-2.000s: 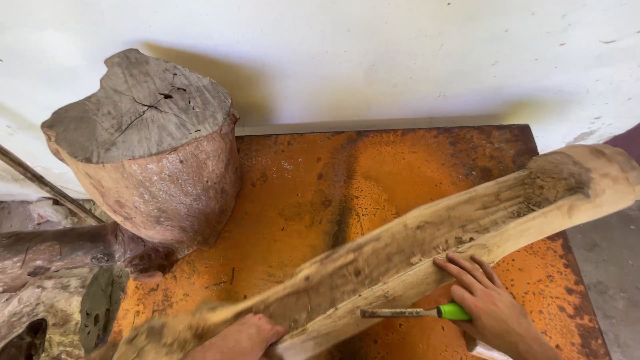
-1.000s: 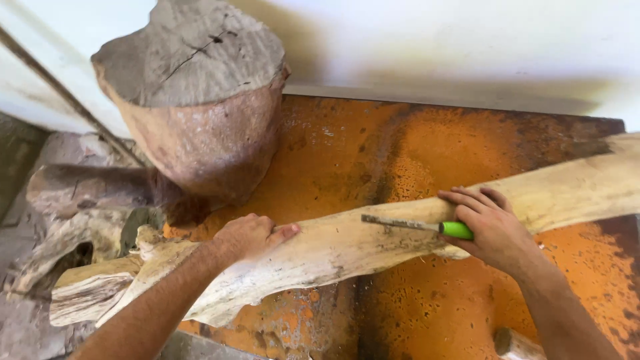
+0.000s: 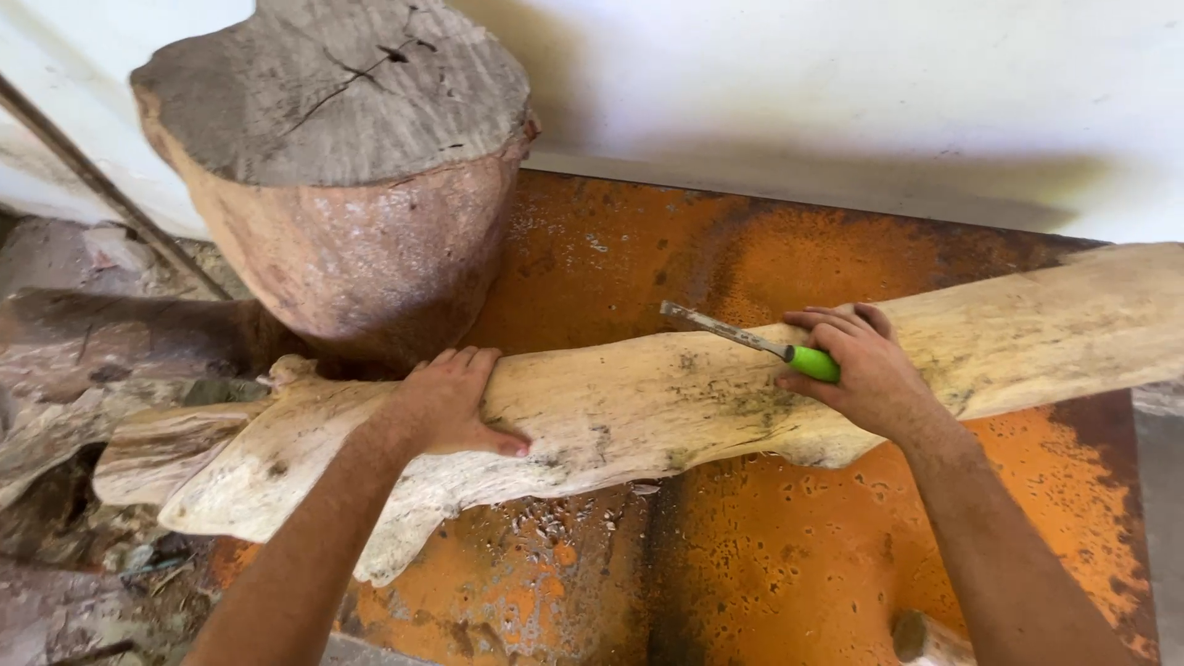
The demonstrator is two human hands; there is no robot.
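Note:
A long pale log lies across the rusty orange metal tabletop, its rounded outer side facing up. My left hand rests flat on the log's left part, thumb spread from the fingers. In my right hand is a wood chisel with a green handle; its blade points left above the log. The fingers of that hand also lie over the log's far edge. The hollow side of the log is hidden beneath.
A thick tree stump section stands at the back left, near the wall. Left of the tabletop are dark logs and a leaning pole. A short round wooden piece lies at the near edge, and wood chips are scattered on the metal.
The log has been turned over: its carved hollow faced up two seconds ago, and its rounded side faces up now. The chisel has stayed in my right hand.

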